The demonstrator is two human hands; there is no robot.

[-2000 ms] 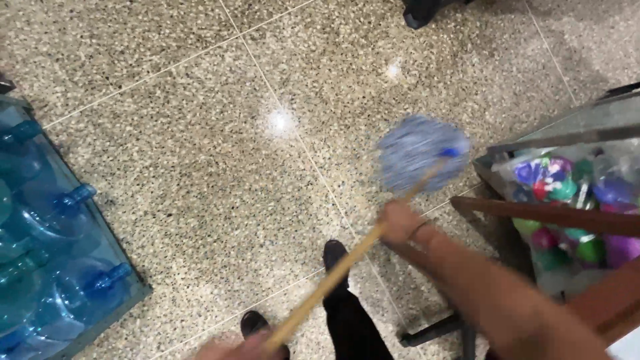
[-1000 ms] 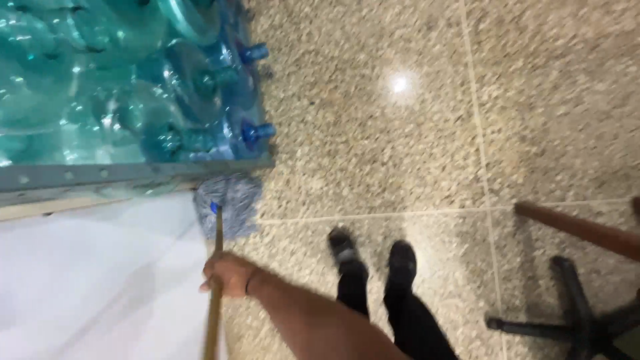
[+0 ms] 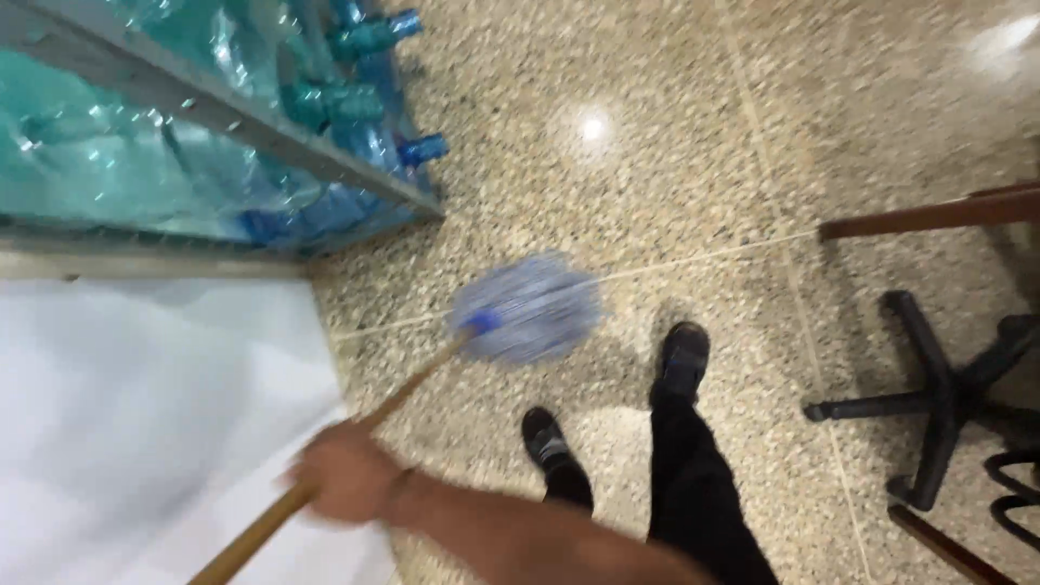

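My right hand (image 3: pixel 345 471) is closed around the wooden handle (image 3: pixel 252 532) of a string mop, at the lower left of the head view. The handle runs up and right to a blue plastic socket and a grey-blue mop head (image 3: pixel 528 309), which lies on the speckled terrazzo floor and is blurred. My dark shoes (image 3: pixel 684 353) stand to the right of and below the mop head. My left hand is out of view; the upper end of the handle leaves the frame at the bottom.
A metal-framed rack (image 3: pixel 325 166) with several blue and green plastic water bottles (image 3: pixel 349 101) fills the upper left. Below it is a white surface (image 3: pixel 154 406). At the right are a black star-shaped chair base (image 3: pixel 946 394) and a brown wooden leg (image 3: pixel 934 215).
The mop head has moved away from the rack's corner, rightward to the floor nearer my shoes. My right hand has kept hold of the handle. The view has turned.
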